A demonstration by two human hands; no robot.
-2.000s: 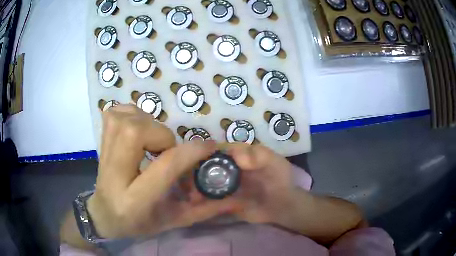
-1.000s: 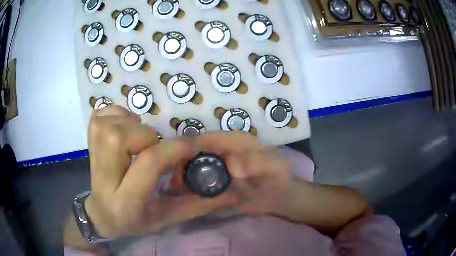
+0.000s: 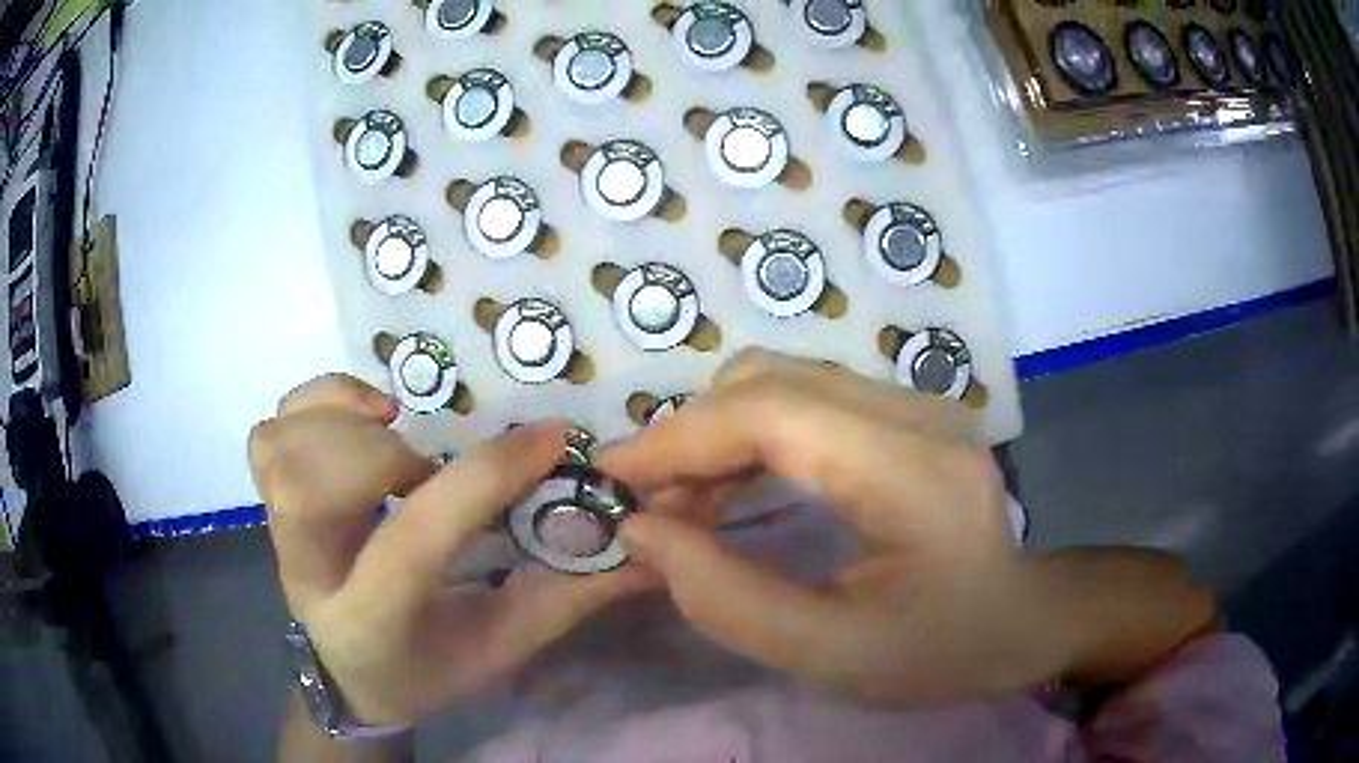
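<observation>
A round speaker driver unit is held between both hands, its pale ring and grey metal centre facing the camera. My left hand, with a watch at the wrist, grips its left and upper side with the fingertips. My right hand touches its right edge with thumb and fingertips. Both hands are over the front edge of the white foam tray, where rows of similar pale-ringed units sit in tan cutouts. The hands partly hide the nearest row.
A clear plastic tray with dark-faced units stands at the upper right, beside stacked tray edges. A long dark-and-grey device and a tan piece lie at the left. The blue bench edge shows.
The held unit has turned from its dark domed face to its pale-ringed back. My right hand's fingers have shifted to its right edge. The view has shifted, so the tray appears further right.
</observation>
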